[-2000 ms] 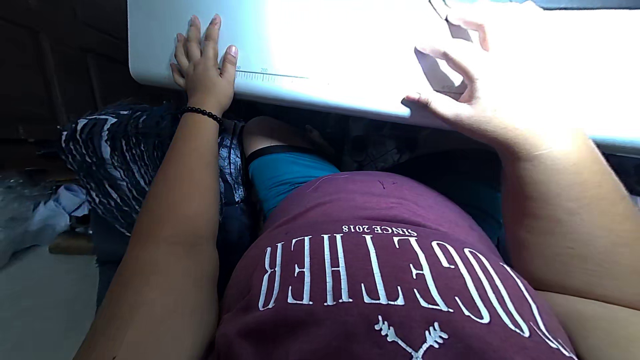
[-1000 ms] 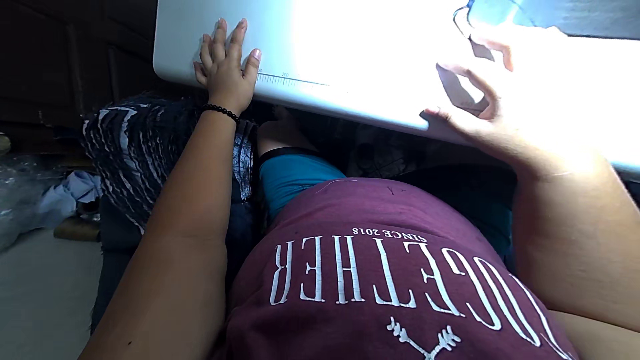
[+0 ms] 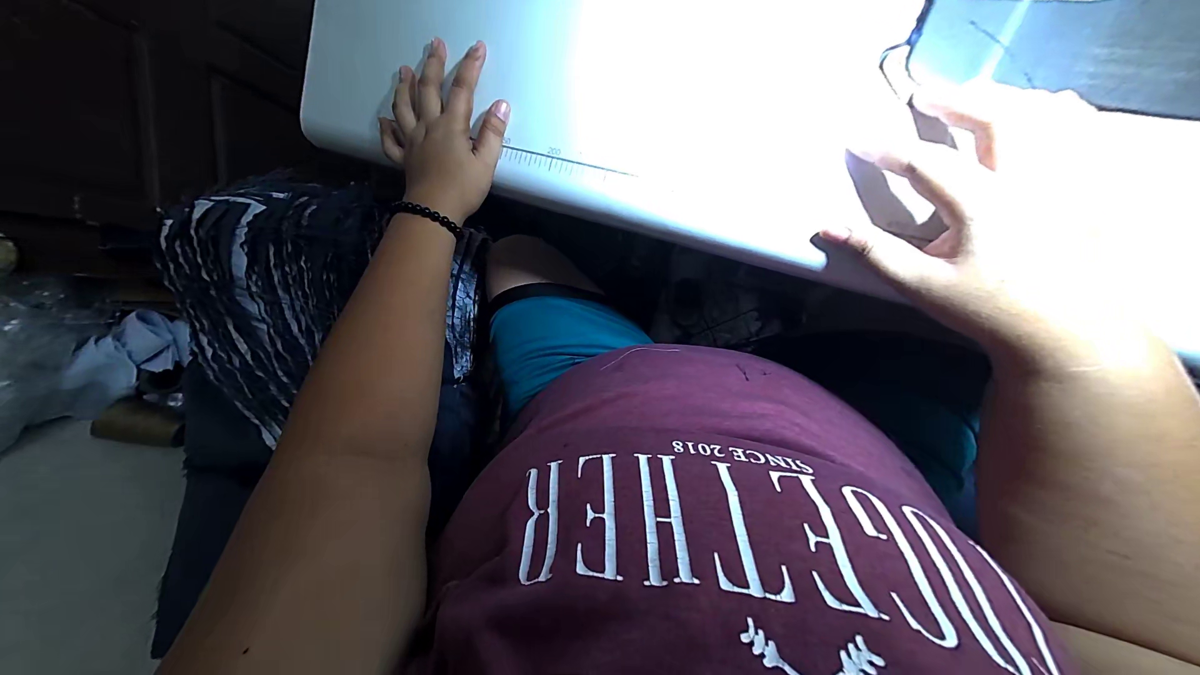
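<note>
My left hand (image 3: 445,141) lies with its fingers apart on the left end of a white work surface (image 3: 712,112), beside a printed ruler scale (image 3: 562,159) along its front edge. A black beaded bracelet is on that wrist. My right hand (image 3: 947,206) is over the right part of the surface, in strong glare, its fingers spread and curved, with dark shadows below them; nothing shows between the fingers. Beyond it, at the top right, lies a piece of dark blue fabric (image 3: 1106,56) with a dark cord or thread at its left corner.
Dark striped fabric (image 3: 272,281) hangs to the left of my leg. Farther left are clear plastic (image 3: 37,328) and a crumpled pale blue cloth (image 3: 150,342) near the floor. Dark wooden panels (image 3: 94,112) stand at the upper left.
The view has shifted, so more of the dark blue fabric shows at the top right. Both hands keep about the same place on the white surface.
</note>
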